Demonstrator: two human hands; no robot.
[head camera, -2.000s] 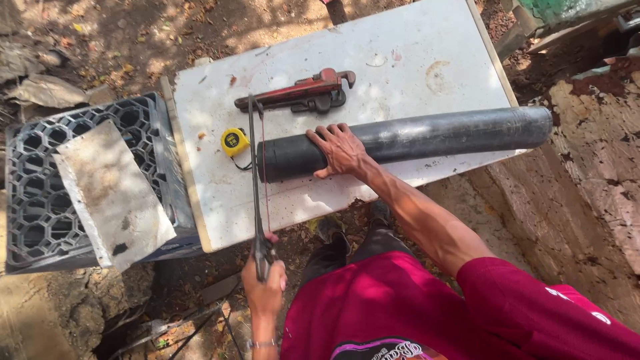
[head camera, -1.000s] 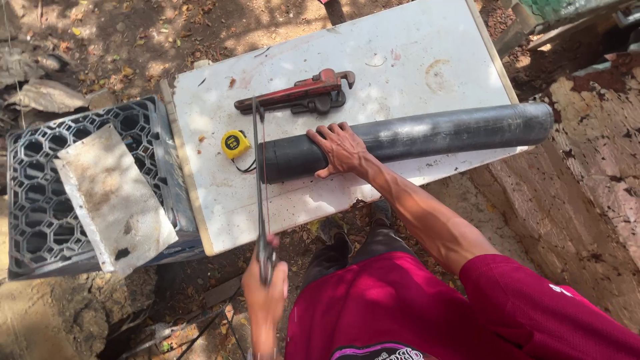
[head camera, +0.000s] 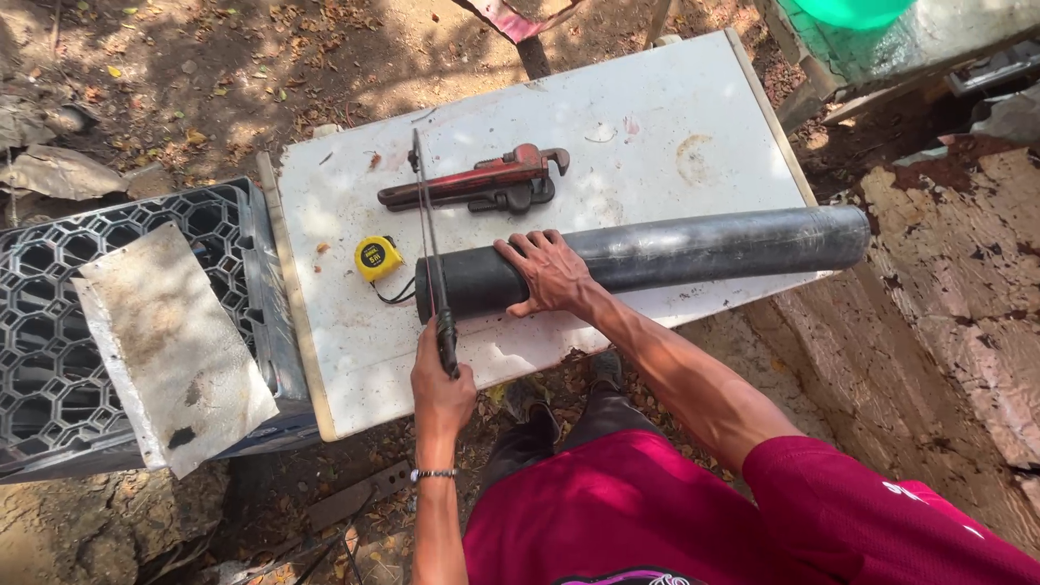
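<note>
My left hand (head camera: 443, 394) grips the black handle of a hacksaw (head camera: 431, 236), whose blade lies across the near-left end of a thick black plastic pipe (head camera: 715, 248). Spread over the pipe just right of the saw, my right hand (head camera: 548, 272) presses on its top. The saw's far end reaches over the handle of a red pipe wrench (head camera: 487, 179). A yellow tape measure (head camera: 379, 257) with a black strap rests left of the pipe's end. Whether the blade has cut into the pipe cannot be told.
The white tabletop (head camera: 634, 171) carries these things. At left, a black plastic crate (head camera: 49, 341) has a dirty pale sheet (head camera: 179, 349) lying on it. A green basin (head camera: 853, 10) stands at the top right. The pipe's right end overhangs the table edge, near weathered brown boards (head camera: 959, 325).
My left hand has moved forward with the hacksaw, up to the table's near edge. My right hand stays on the pipe.
</note>
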